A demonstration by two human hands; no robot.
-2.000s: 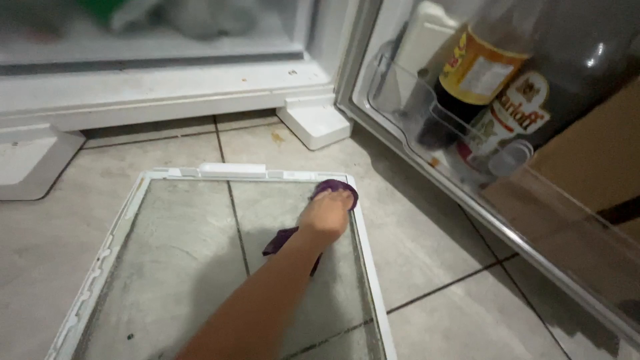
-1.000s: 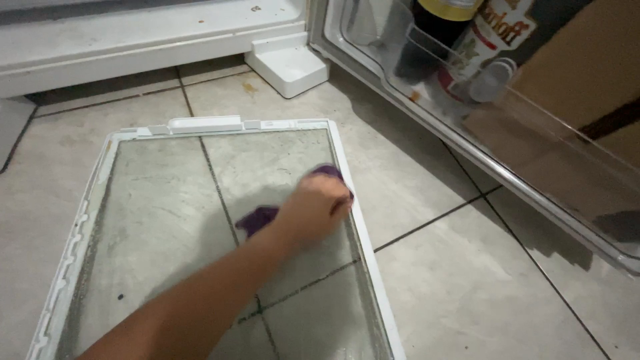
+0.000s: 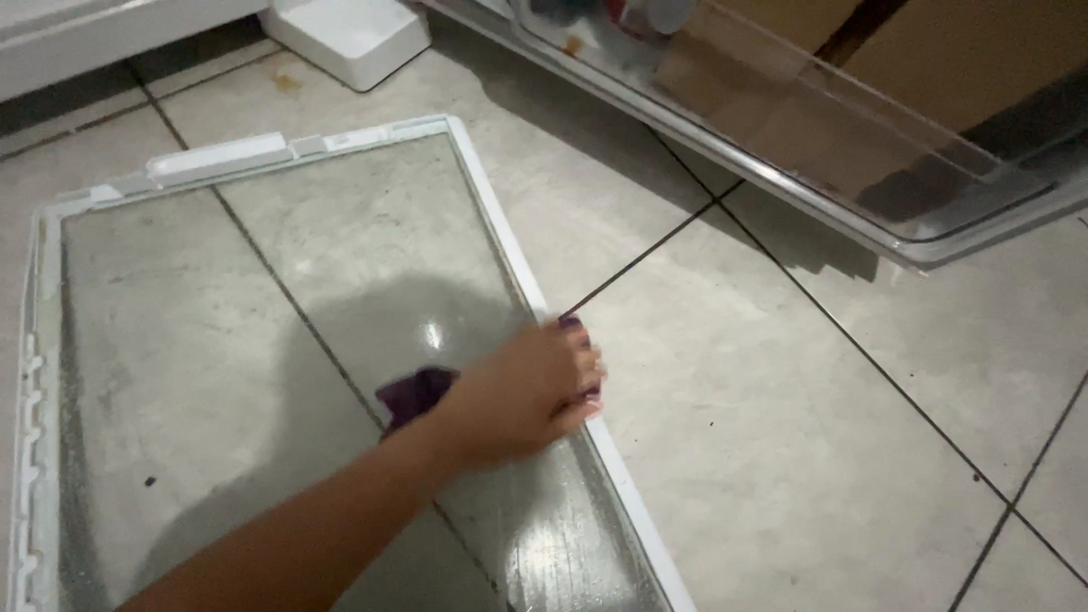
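Observation:
My left hand (image 3: 544,387), blurred, is closed around a purple cloth (image 3: 416,398) at the right rim of a glass refrigerator shelf (image 3: 497,217). Part of the cloth trails over the glass to the left of my wrist, and a little shows at my fingers. The shelf has a white plastic frame and lies flat on the tiled floor. Streaks and a wet-looking shine show on the glass below my hand. A small dark speck (image 3: 150,481) is seen at the glass's left part. My right hand is out of view.
An open refrigerator door (image 3: 765,174) with a clear plastic bin (image 3: 850,102) crosses the upper right above the floor. The refrigerator's white base (image 3: 127,42) and foot cover (image 3: 353,38) stand at the upper left. Grey floor tiles (image 3: 816,442) with dark joints lie right of the shelf.
My left hand has moved with the purple cloth down the right side of the shelf, from near its far right corner. The view has tilted lower.

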